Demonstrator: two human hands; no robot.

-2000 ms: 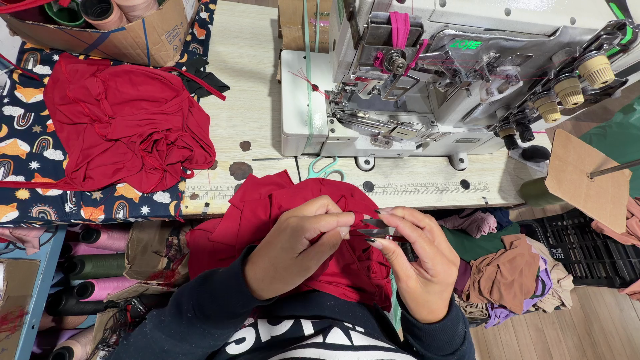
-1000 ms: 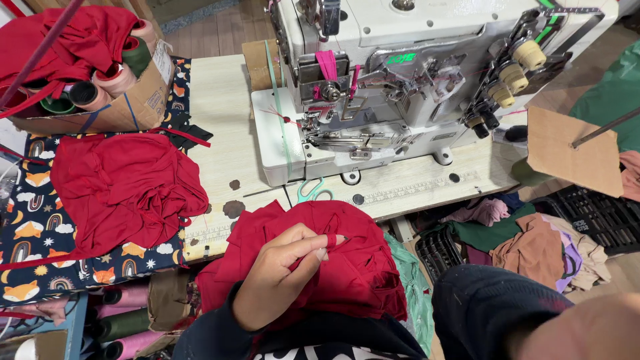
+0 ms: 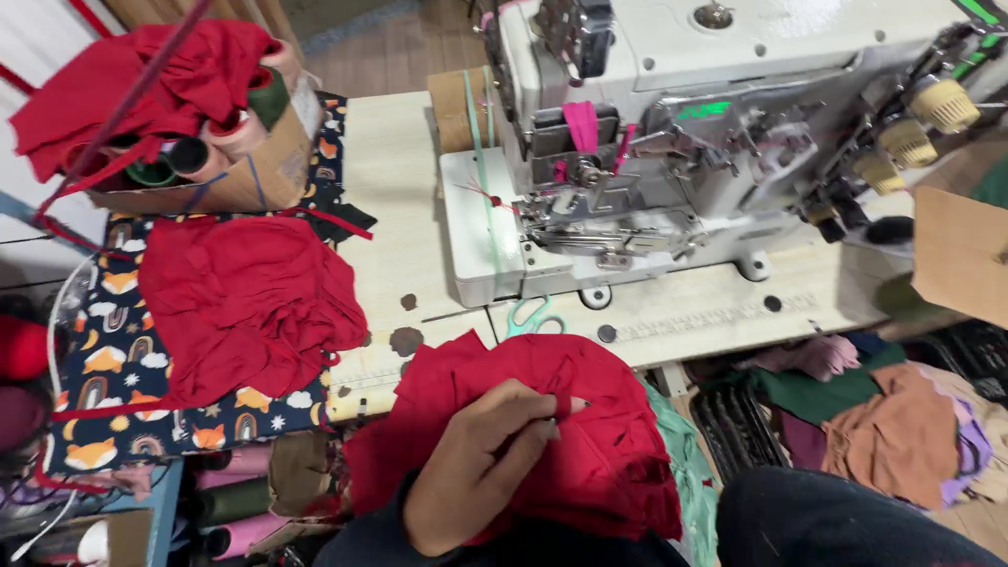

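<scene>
My left hand point(image 3: 488, 465) pinches a narrow piece of red fabric between thumb and fingers, above a heap of red fabric point(image 3: 622, 441) on my lap. My right hand is out of the frame. Scissors with turquoise handles point(image 3: 535, 317) lie at the table's front edge, their blades hidden under the red fabric. Beyond them stands a white industrial sewing machine point(image 3: 484, 236) with a pink strip point(image 3: 580, 126) in its upper part. Another heap of red fabric point(image 3: 252, 299) rests on a fox-print cloth point(image 3: 106, 358) at the left.
A cardboard box point(image 3: 283, 169) of thread spools, topped with red fabric, stands at the back left. Thread cones point(image 3: 236, 500) lie below the table at the left. Folded garments point(image 3: 898, 433) and black crates point(image 3: 736, 429) are at the lower right. A cardboard piece point(image 3: 957, 256) juts in from the right.
Two seconds ago both hands were together above the red fabric, the right one with a small dark tool. The right hand has since left the view. My left hand still pinches the fabric.
</scene>
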